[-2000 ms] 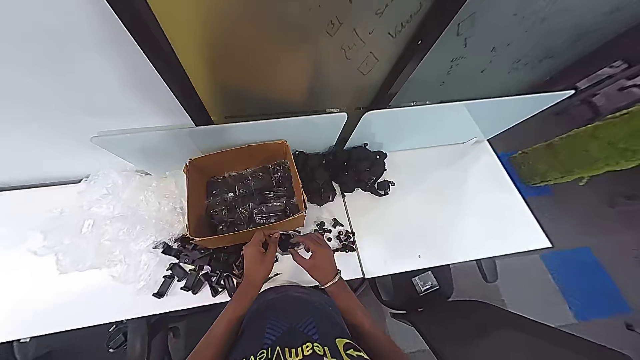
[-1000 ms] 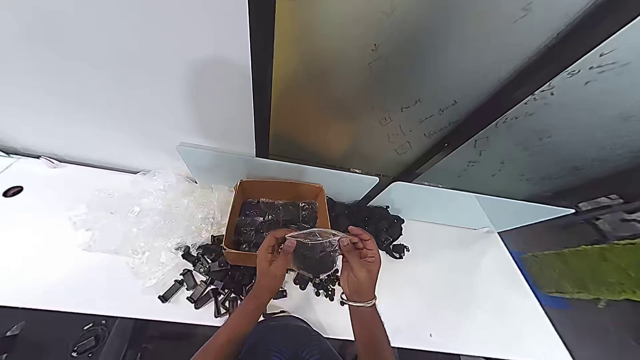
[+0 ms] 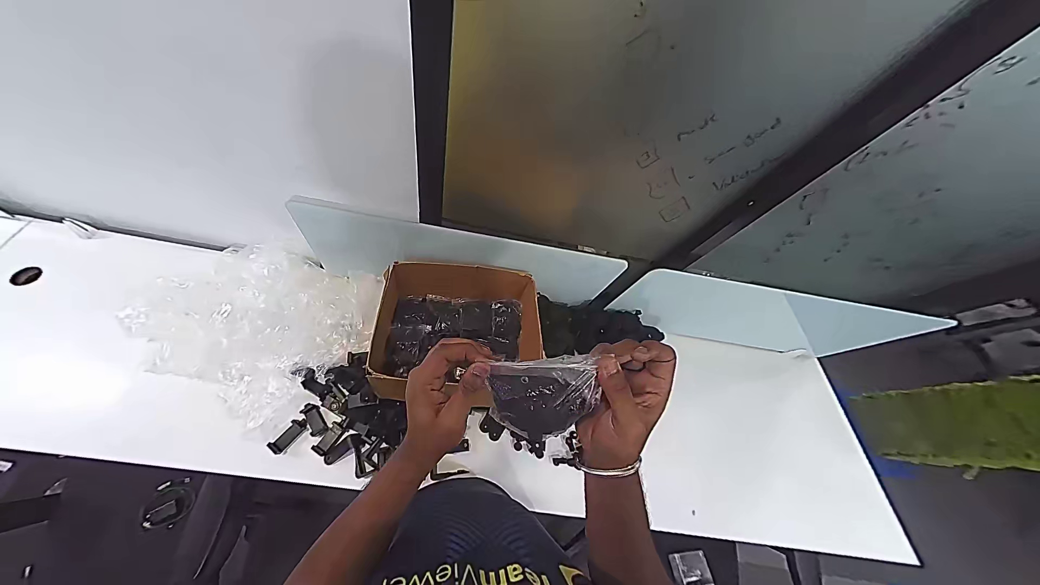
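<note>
A clear plastic bag (image 3: 543, 398) with dark parts inside hangs between my two hands, its top edge pulled taut. My left hand (image 3: 445, 390) pinches the bag's left upper corner between thumb and fingers. On the right upper corner, my right hand (image 3: 630, 398) has the same kind of grip, with a bangle at the wrist. Behind the bag stands an open cardboard box (image 3: 536, 321) holding several plastic-wrapped black packets (image 3: 443, 317). Black plastic parts (image 3: 341, 422) lie in a heap left of the box, and small black pieces (image 3: 520, 439) lie below the bag.
A large pile of clear plastic bags (image 3: 268, 317) covers the white table (image 3: 747, 455) left of the box. Black items (image 3: 601, 325) are heaped behind the box's right side. Low frosted panels (image 3: 487, 252) edge the table's back. Below the front edge are chairs.
The clear bag is now stretched between both hands; two seconds ago the hands were low over the small parts with a dark item. The view has shifted.
</note>
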